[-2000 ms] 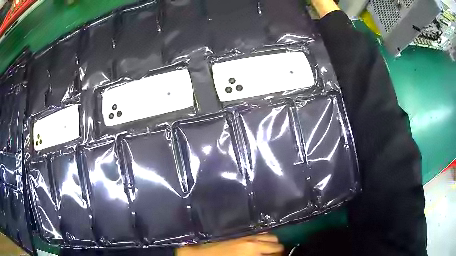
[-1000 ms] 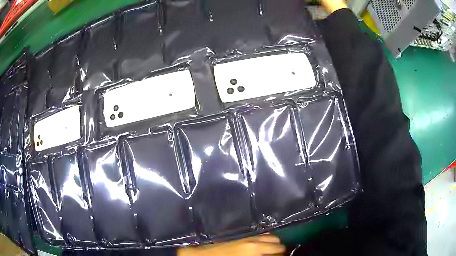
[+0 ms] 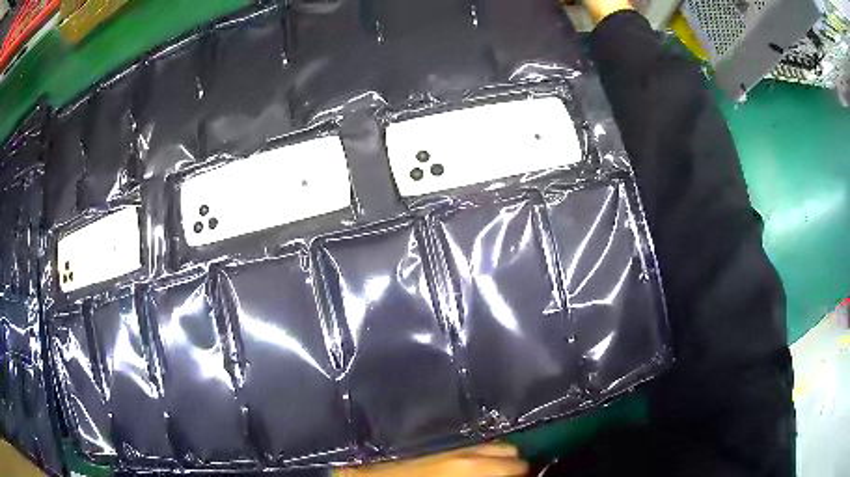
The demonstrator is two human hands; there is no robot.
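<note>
A large glossy black blister tray (image 3: 401, 373) fills most of the view. Its middle row holds three white phone-shaped panels (image 3: 266, 191), each with three dark dots at its left end. The tray pockets in the near row look empty. My left hand (image 3: 443, 461) is at the bottom edge, below the tray's near edge, partly hidden and cut off. My right hand (image 3: 608, 7) is at the top edge, by the tray's far right corner, mostly cut off. What either hand holds cannot be seen.
Another shiny black tray (image 3: 20, 270) lies at the left. A green bench mat (image 3: 778, 177) shows at the right. A grey perforated metal housing (image 3: 746, 37) stands at the upper right. A brown object (image 3: 89, 19) is at the upper left. My dark right sleeve (image 3: 704, 242) runs along the tray's right side.
The tray's left and middle parts, with the white panels, have shifted slightly left and down in view. More of the brown object shows at the upper left. Both hands are nearly where they were.
</note>
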